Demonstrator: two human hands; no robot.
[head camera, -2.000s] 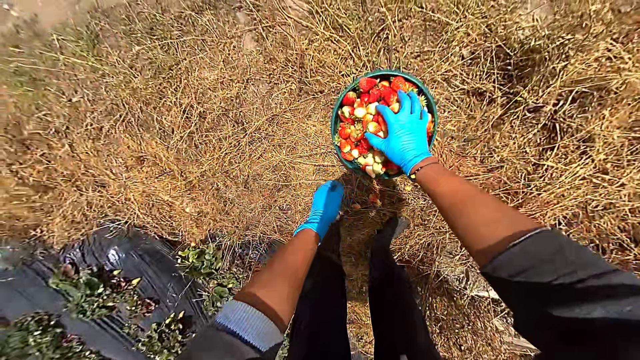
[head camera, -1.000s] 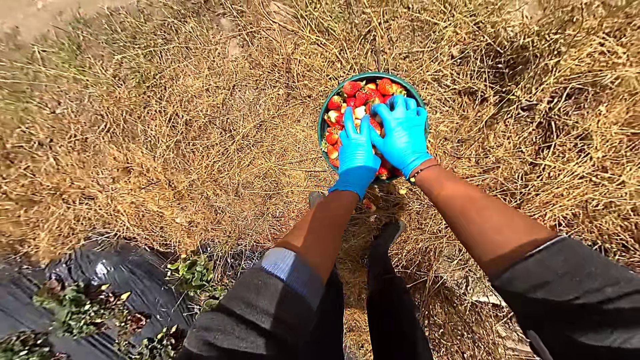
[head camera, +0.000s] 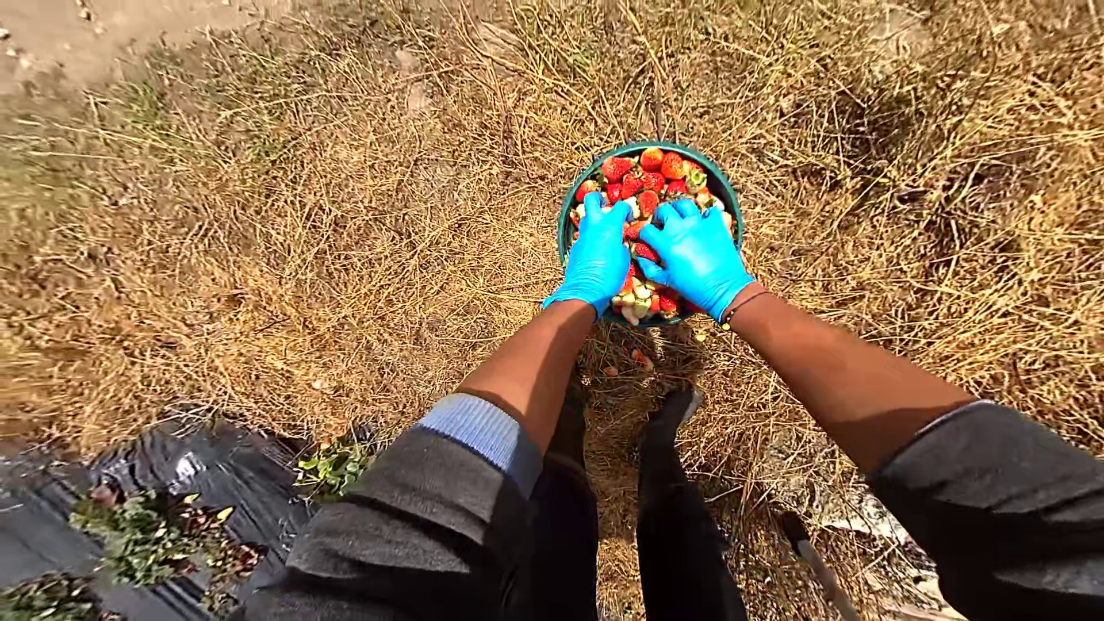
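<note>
A round green bucket (head camera: 731, 200) full of strawberries (head camera: 653, 178) stands on dry grass in front of my feet. The berries are mostly red, some with pale or whitish parts. My left hand (head camera: 601, 250), in a blue glove, rests on the berries at the bucket's left side, fingertips bent down among them. Beside it, my right hand (head camera: 697, 254), also in a blue glove, lies over the right part of the berries with its fingers curled down. Whether either hand grips a berry cannot be seen, as the fingertips are partly hidden.
Dry straw-like grass (head camera: 285, 233) surrounds the bucket. Black plastic mulch (head camera: 216, 466) with leafy plants (head camera: 142, 535) lies at the lower left. My shoe (head camera: 677, 405) is just below the bucket, near a few fallen berry pieces (head camera: 642, 359). Bare soil shows at the upper left.
Two seconds ago my left hand was outside the bucket, below its left side; it has moved up onto the strawberries. My right hand has stayed over the berries.
</note>
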